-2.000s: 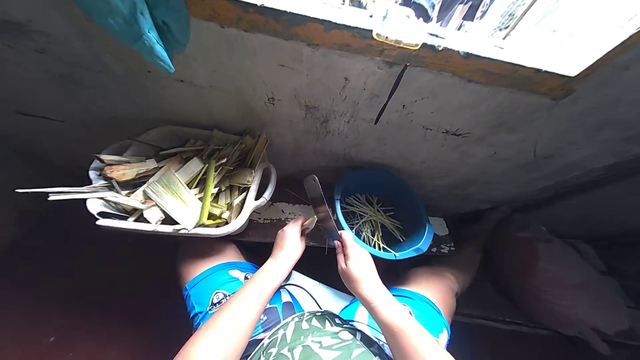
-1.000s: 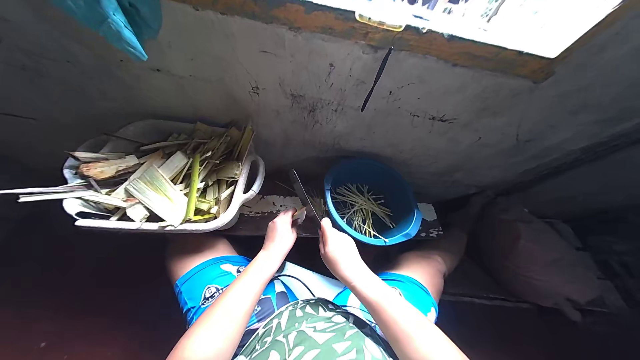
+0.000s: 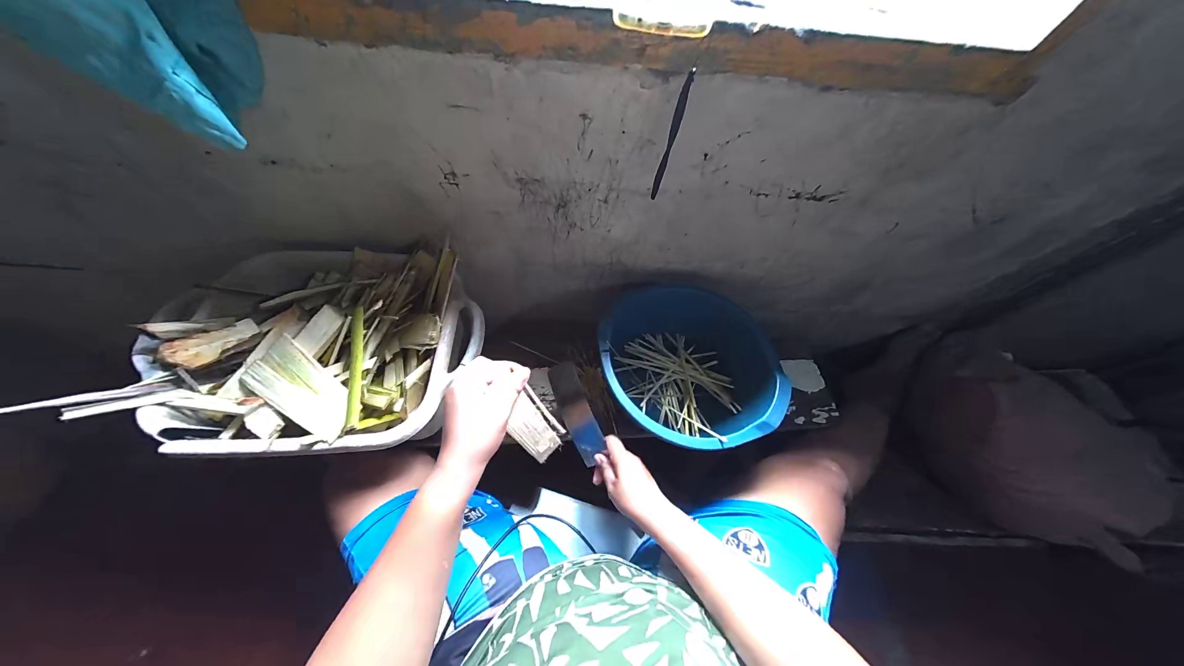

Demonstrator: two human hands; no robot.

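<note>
My left hand (image 3: 483, 407) is closed around a short piece of pale split plant stalk (image 3: 535, 433), near the right end of a white plastic basket (image 3: 305, 446). The basket is heaped with dry and greenish stalk pieces (image 3: 294, 387). In my right hand (image 3: 629, 476) is the near end of a knife with a broad flat blade (image 3: 578, 416), which points up and to the left beside the stalk piece. A blue plastic basin (image 3: 758, 430) stands to the right of the blade, with thin pale strips (image 3: 680, 379) lying inside it.
A dark ledge under the basket and basin runs along a grey wall (image 3: 536, 185). A dark thin strip (image 3: 673, 134) hangs on the wall below the window frame. Teal cloth (image 3: 176, 65) hangs at upper left. A large sack-like bundle (image 3: 1036, 435) lies at the right.
My left hand has moved left, away from the blade and closer to the basket, and the stalk piece shows more fully. The knife's broad side now faces the view.
</note>
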